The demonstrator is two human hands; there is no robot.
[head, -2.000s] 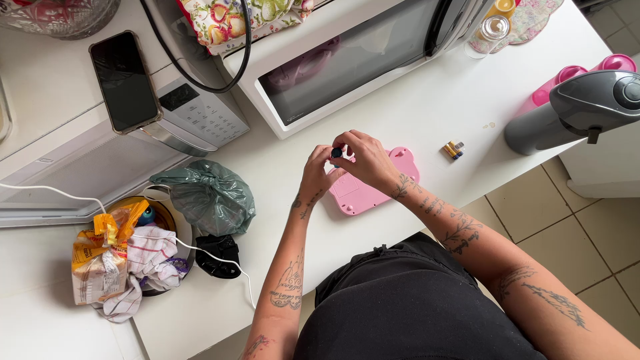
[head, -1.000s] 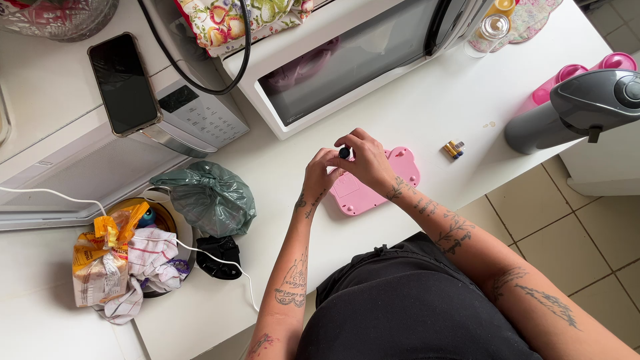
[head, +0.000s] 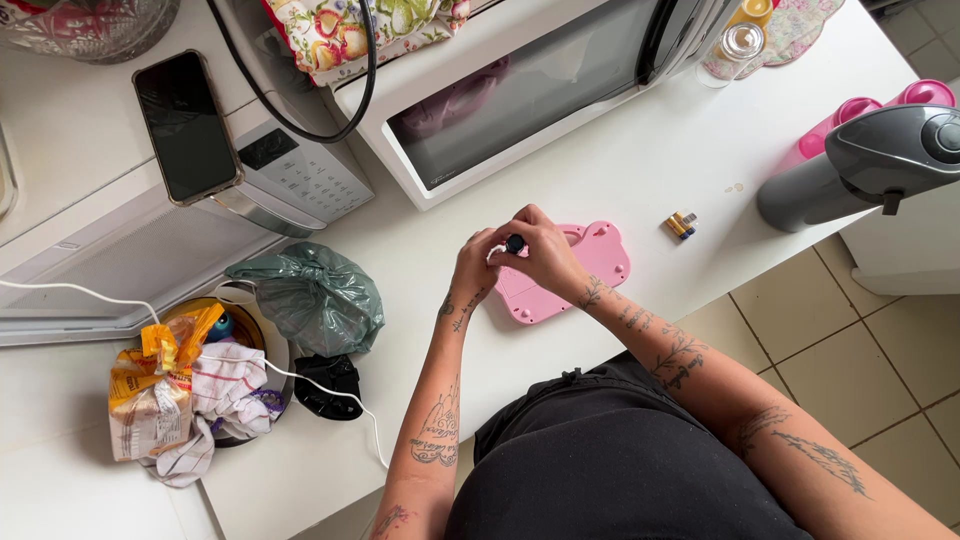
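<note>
A pink plastic device, with small screws or feet at its corners, lies on the white counter under my hands. My right hand grips a short tool with a dark round end, probably a screwdriver handle, seen from above. My left hand is beside it at the device's left edge, its fingers meeting the right ones; what they hold is hidden. Several small batteries lie together on the counter to the right of the device.
A white microwave stands behind my hands. To the left are a knotted green plastic bag, a bread bag, a striped cloth, a white cable and a phone. A grey thermos stands at the right.
</note>
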